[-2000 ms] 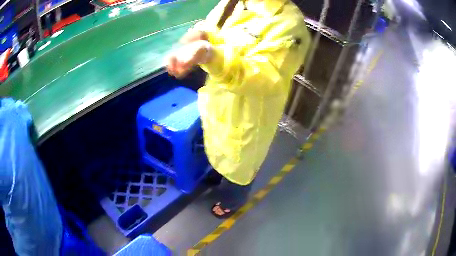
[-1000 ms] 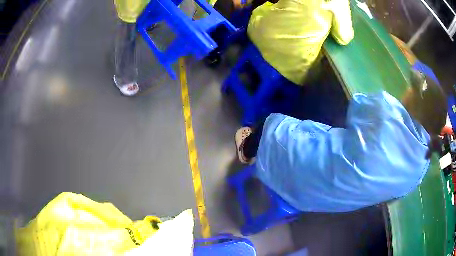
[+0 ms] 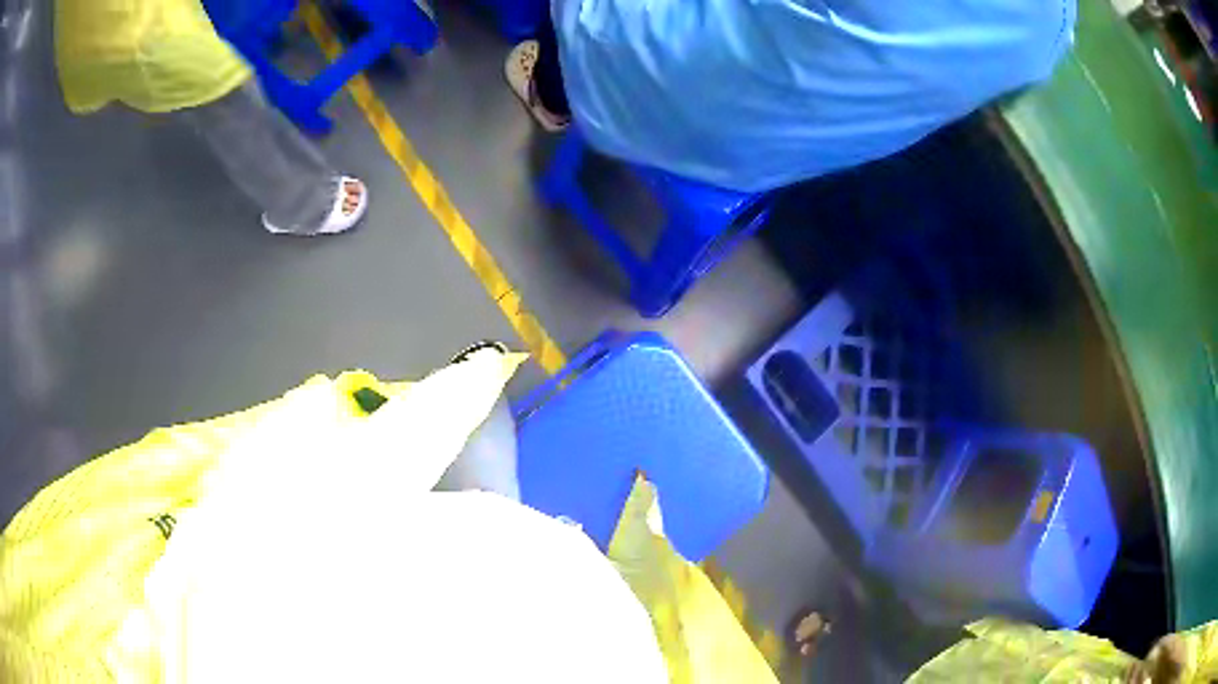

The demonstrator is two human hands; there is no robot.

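A blue plastic stool (image 3: 641, 434) stands right in front of me with its flat top up, partly covered by my clothing. My open yellow smock (image 3: 214, 461) and the white clothing (image 3: 401, 588) under it fill the lower left. A loose yellow flap of cloth (image 3: 668, 575) overlaps the stool's near edge. Neither my left hand nor my right hand shows; whether they touch the stool is hidden.
A person in a light blue smock (image 3: 801, 80) sits on a blue stool (image 3: 655, 227). A person in yellow (image 3: 147, 60) stands at upper left. A blue lattice pallet (image 3: 875, 401) and another stool (image 3: 1075, 535) lie beside the green line (image 3: 1135, 227). Yellow cloth (image 3: 1022, 655) shows at bottom right.
My view has shifted, bringing the near stool, lattice pallet and right-hand stool into fuller view. The blue-smocked person now appears higher in the picture. More of my own clothing shows.
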